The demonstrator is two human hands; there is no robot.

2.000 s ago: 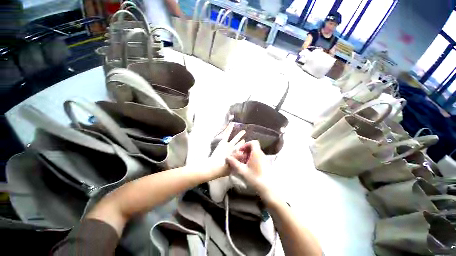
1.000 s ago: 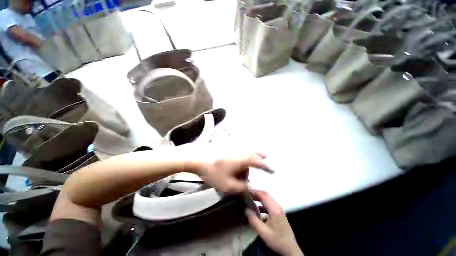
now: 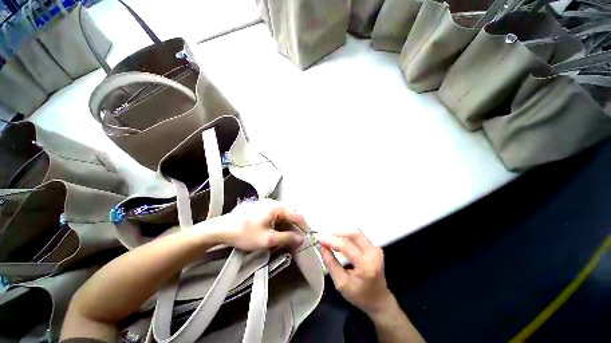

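A taupe tote bag (image 3: 308, 281) stands open at the table's near edge, its looped handles lying over the opening and a dark zip line inside. My left hand (image 3: 271, 228) pinches the bag's upper side corner, its forearm crossing above the bag. My right hand (image 3: 355, 264) is just right of it, thumb and finger pinched at the same corner. A small shiny bit shows between the fingertips; I cannot tell what it is. Another open bag (image 3: 258, 171) with blue spots at its upper corners stands directly behind.
One open tote bag (image 3: 154, 107) stands farther back. More bags (image 3: 60, 221) crowd the left side. A row of bags (image 3: 496, 74) lines the right and far side of the white table (image 3: 375, 147). Dark floor with a yellow line (image 3: 563, 288) lies at the lower right.
The view has swung down and to the right. Both hands have moved from a bag in mid-table to the near bag's corner; since one second ago the fingertips have come together there.
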